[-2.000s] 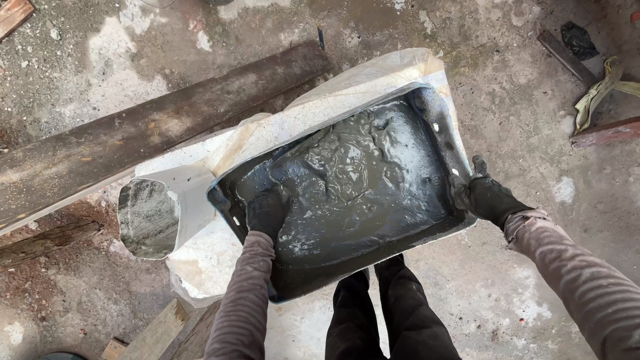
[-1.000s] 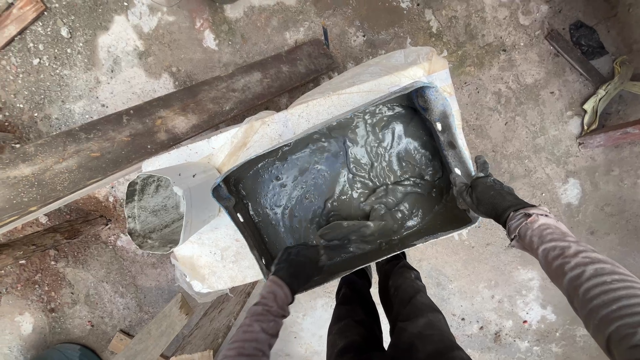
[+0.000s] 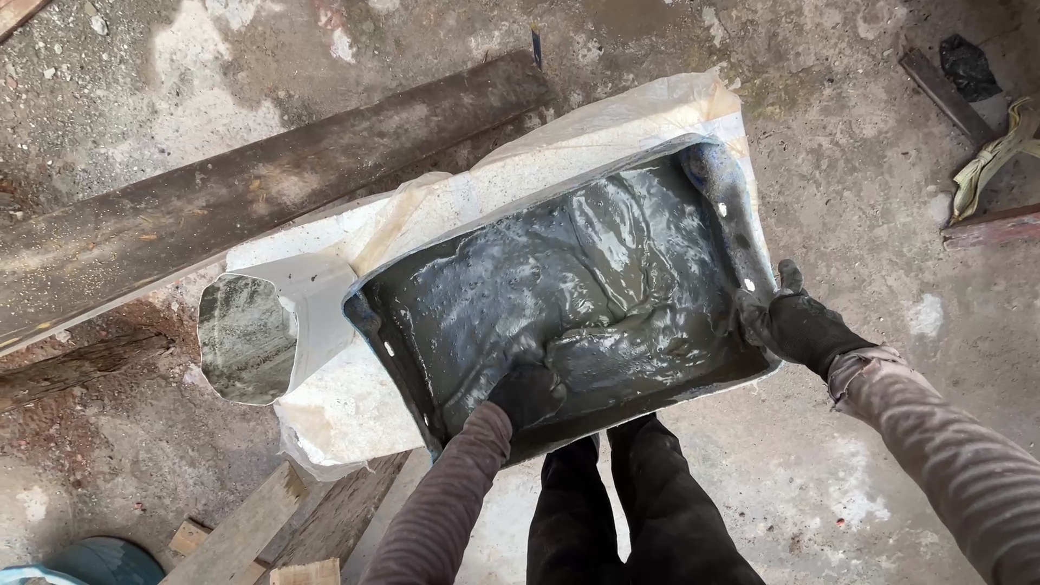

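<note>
A rectangular plastic tub (image 3: 735, 223) lies tilted across a white, plastic-wrapped block and holds wet grey cement slurry (image 3: 520, 276). My left hand (image 3: 528, 394), in a dark glove, is in the slurry near the tub's near side; its fingertips are sunk out of sight. My right hand (image 3: 792, 325), gloved too, grips the tub's right end wall near the near corner, thumb raised outside. Just left of the tub, a cut white plastic container (image 3: 321, 305) lies with its opening showing grey residue.
The white wrapped block (image 3: 357, 410) supports the tub. A long wooden plank (image 3: 268, 183) runs along the upper left. Shorter boards (image 3: 244, 520) and a blue-green bucket (image 3: 106, 561) are at the lower left. Wood pieces (image 3: 946, 93) and a pale cloth strip (image 3: 991, 166) lie at the right.
My left hand has moved from the tub's left part to its near side, and now sits deeper in the slurry than one second ago. The slurry's surface has new folds. My right hand stays at the right end.
</note>
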